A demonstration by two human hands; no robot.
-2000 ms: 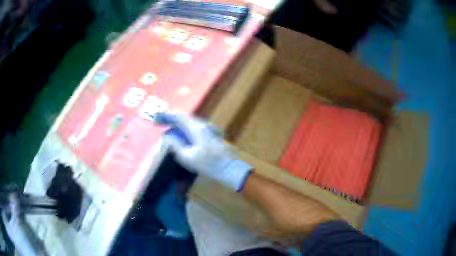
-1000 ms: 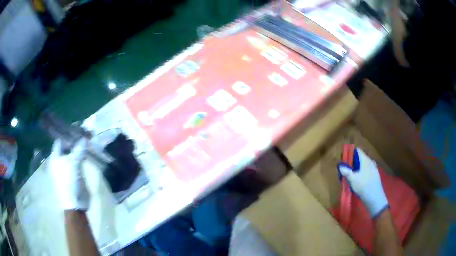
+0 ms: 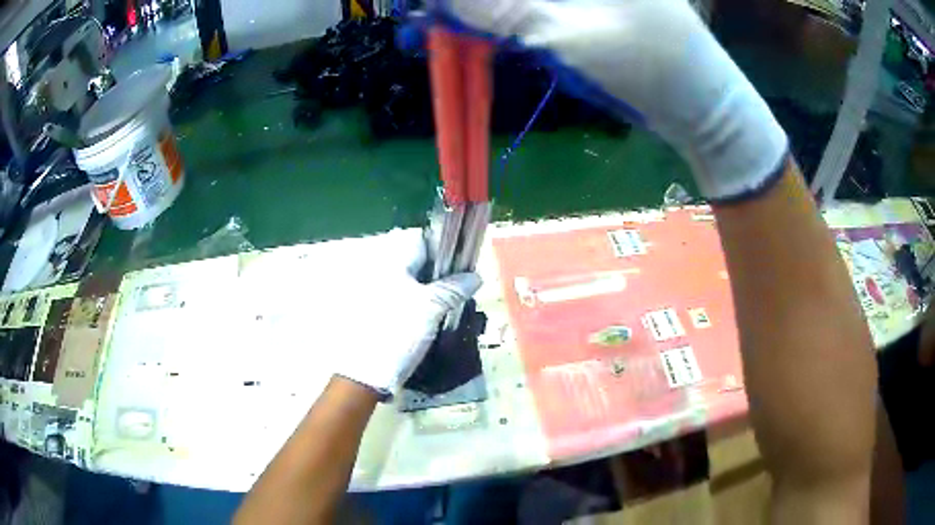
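My left hand (image 3: 410, 318), in a white glove, is closed around a small bundle of upright silver metal tubes (image 3: 463, 238) above the bench. My right hand (image 3: 605, 51), in a white glove with blue fingertips, holds several red rods (image 3: 461, 123) from above, near the top edge of the picture; its fingertips are partly cut off. The lower ends of the rods meet the upper ends of the tubes; how deep they sit cannot be told. A ragged black pad (image 3: 448, 359) lies on a grey plate (image 3: 441, 396) below the tubes.
The bench bears white sheets (image 3: 256, 359) and a pink-red printed sheet (image 3: 625, 349). Behind is a green surface (image 3: 308, 174) with heaped black parts (image 3: 359, 77) and a white bucket (image 3: 133, 154) with an orange label. Part of the carton (image 3: 656, 502) shows at the bottom right.
The view has turned from the carton to the bench. My right hand has moved from the carton to above the tubes with red rods. My left hand now holds the tubes upright over the pad.
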